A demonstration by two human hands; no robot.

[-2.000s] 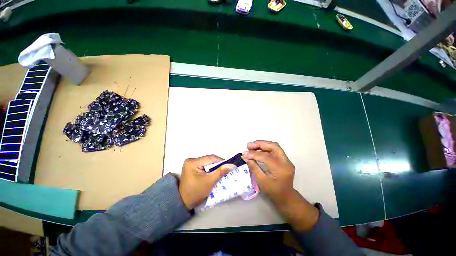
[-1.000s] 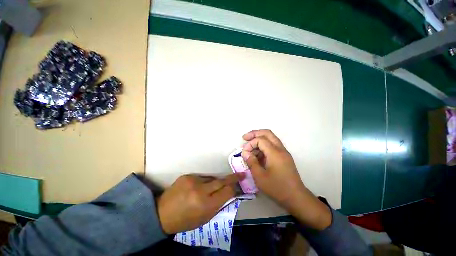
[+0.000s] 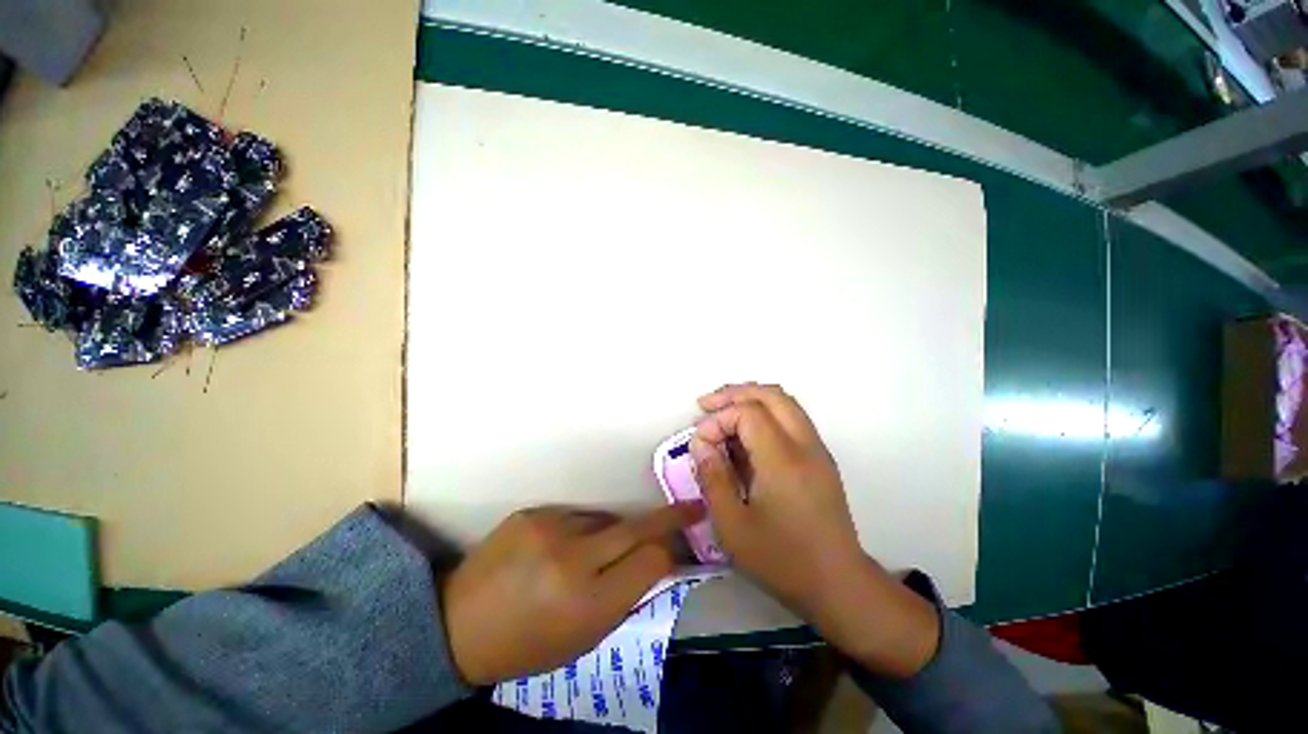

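The pink housing lies at the front of the cream board, its dark window near the upper end. My left hand reaches in from the left with fingers on the housing's lower part. The white backing sheet with blue printing hangs below my left hand. My right hand is over the housing's right side, thumb and fingers bent together at its upper end. A small dark bit shows by the right fingers; whether they pinch it is hidden.
A glittery black module pile with thin wires lies on the tan board at left. A teal strip is at the left front edge. A carton of pink housings is at far right. A grey bar crosses upper right.
Since two seconds ago the view has tilted down and closer. The dark strip between my fingers is no longer seen there; my left hand moved onto the pink housing, and the backing sheet hangs lower.
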